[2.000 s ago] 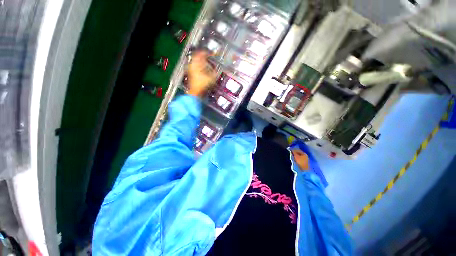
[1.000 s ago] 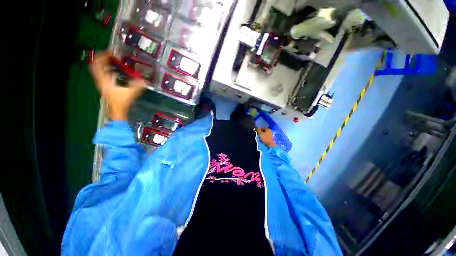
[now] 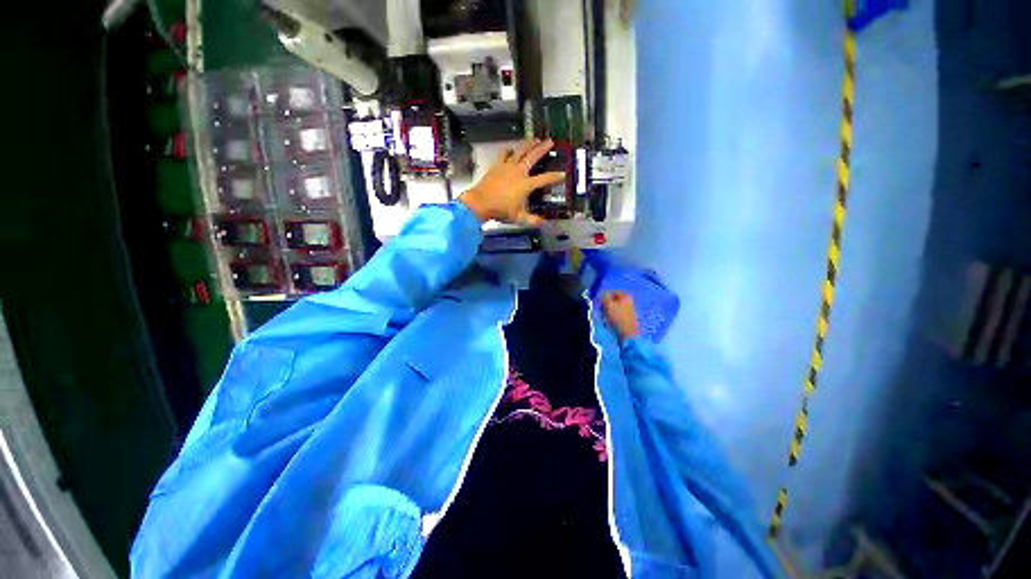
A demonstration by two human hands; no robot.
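Note:
My left hand (image 3: pixel 514 190) is over the right-hand fixture of the white machine (image 3: pixel 616 215), fingers spread. Its fingertips are at a dark phone unit with a red edge (image 3: pixel 557 195), partly hidden by the fingers; contact is unclear. Another red-rimmed phone unit (image 3: pixel 422 144) sits in the left fixture, its pale area showing. My right hand (image 3: pixel 620 314) is small in view, by the machine's front edge near my body; its fingers look curled, but whether it holds anything is unclear.
A clear tray (image 3: pixel 271 113) with phone units in its pockets lies left of the machine. A green belt (image 3: pixel 170 113) with spaced units runs beyond a pale rail. A blue stool (image 3: pixel 639 296) stands below the machine's front edge. A pale machine arm (image 3: pixel 322 51) is above.
My left hand has moved from the tray, where it held a red-rimmed unit, to the machine's right fixture. The view has turned and shifted. My right hand stays near the machine's front edge.

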